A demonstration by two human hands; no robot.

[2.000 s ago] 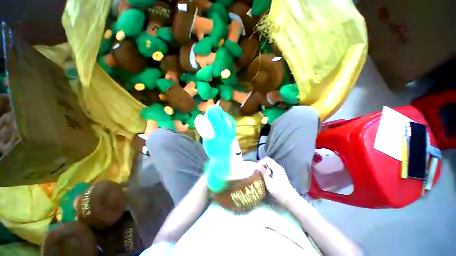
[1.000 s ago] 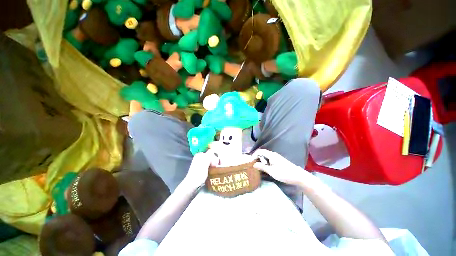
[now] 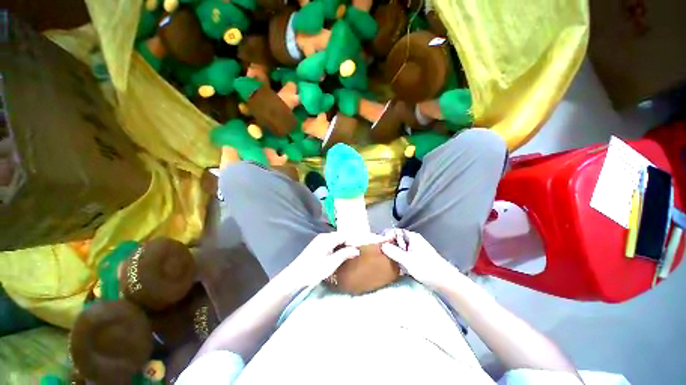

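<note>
A plush toy (image 3: pixel 366 272) stands on my lap, its green top pointing away from me, pale trunk in the middle and brown pot nearest me. Its side is turned to me; no face shows, and only a bit of gold lettering shows at the pot's left edge. My left hand (image 3: pixel 325 256) holds the pot's upper rim on the left. My right hand (image 3: pixel 410 254) is at the rim on the right, fingers pinched on it. Something small and dark shows at the right fingers; I cannot tell what it is.
A yellow woven sack (image 3: pixel 519 68) full of plush toys stands ahead. A cardboard carton (image 3: pixel 60 143) is at the left, with several toys (image 3: pixel 113 338) below it. A red stool (image 3: pixel 556 218) at the right bears paper (image 3: pixel 618 180) and a black flat object (image 3: pixel 653 214).
The toy has turned from its front, with face and lettering showing, to its side. Both hands have stayed at the pot's rim, the left now further over it. The view has shifted slightly.
</note>
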